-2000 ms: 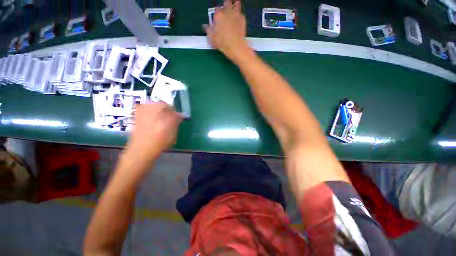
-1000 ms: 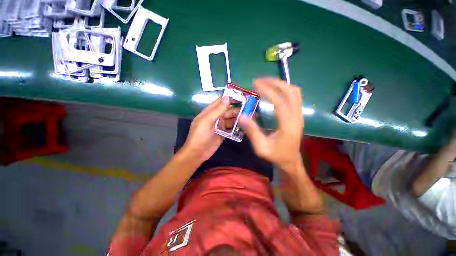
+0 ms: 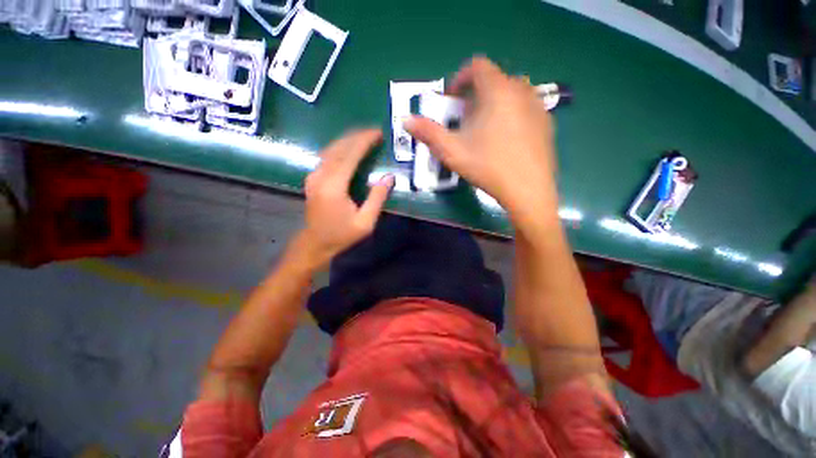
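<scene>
A white front frame lies on the green bench in front of me. A white unit housing stands over its right side, blurred, and its inside is not visible. My right hand has its thumb and fingers around the top of this housing. My left hand is open and empty, left of the frame, over the bench's near edge. The mallet lies just behind my right hand; only part of its head shows, and the rest is hidden.
Overlapping white frames are piled at the left, with a loose frame beside them. A set-aside unit with a blue part lies at the right. A pale rail borders the belt. A person in a pale shirt is at lower right.
The housing has moved from my left hand onto the bench by the frame, now with my right hand on it. My left hand has let go and moved left. The view has shifted slightly.
</scene>
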